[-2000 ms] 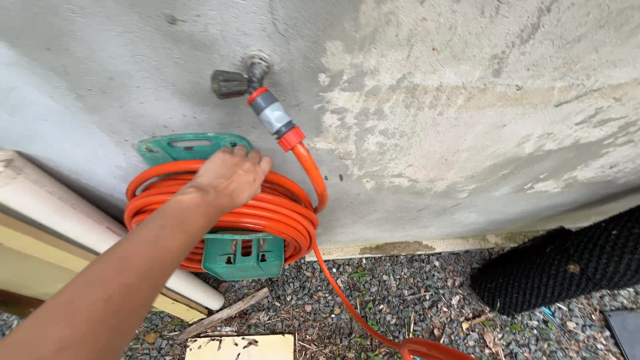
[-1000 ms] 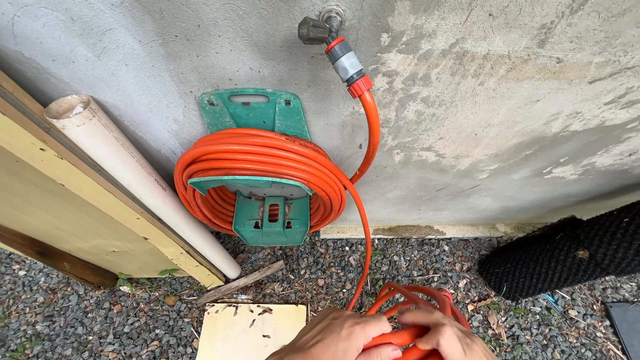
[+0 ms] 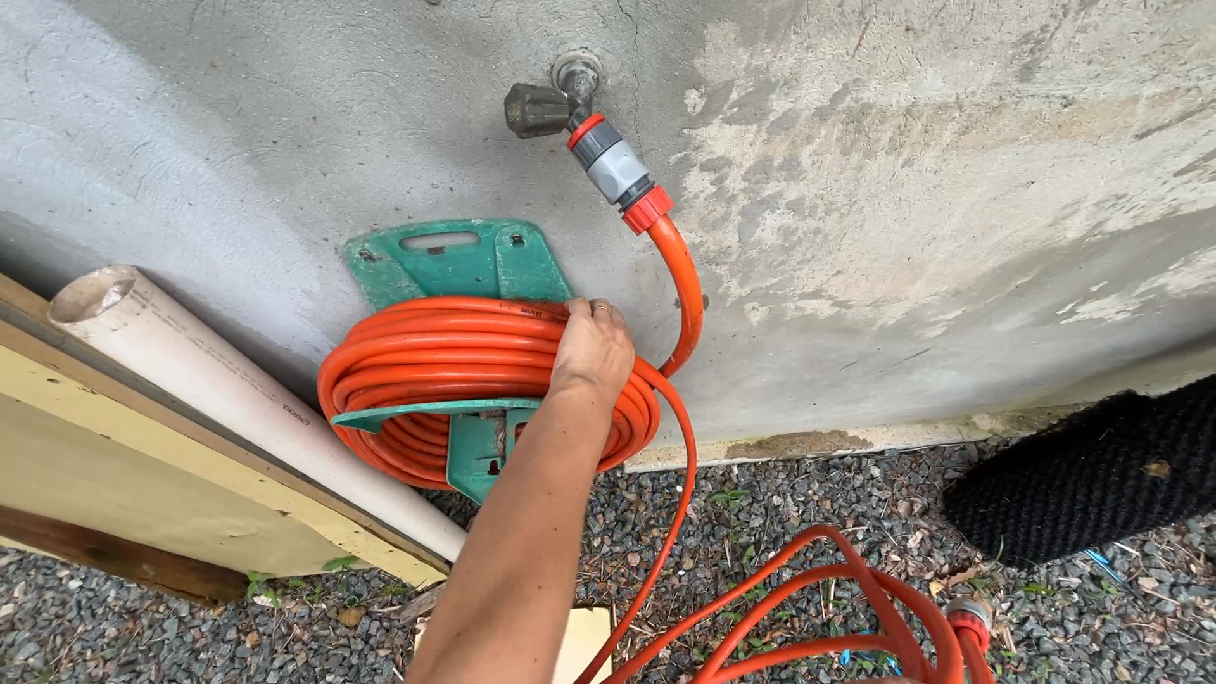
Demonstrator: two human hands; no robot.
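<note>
An orange garden hose (image 3: 456,351) is wound in a thick coil on a green plastic hose hanger (image 3: 456,261) against the wall. My left hand (image 3: 594,351), with a ring on one finger, grips the coil's upper right side from above. From there one strand hangs down to loose orange loops (image 3: 855,570) at the lower right, where a red and grey hose fitting (image 3: 969,617) shows. Only a sliver of what looks like my right hand (image 3: 883,680) shows under those loops. A grey and red connector (image 3: 617,171) joins the hose to a wall tap (image 3: 546,109).
At the left, a white plastic pipe (image 3: 247,408) leans beside a cream panel with a wooden edge (image 3: 190,475). A rolled black mat (image 3: 1092,475) lies at the right on the gravel (image 3: 760,532). Below my left arm is a pale flat slab (image 3: 584,641).
My left hand has gone from the loose loops at the bottom, where both hands were a second ago, up to the coil. The loose loops show more fully now. The view has shifted.
</note>
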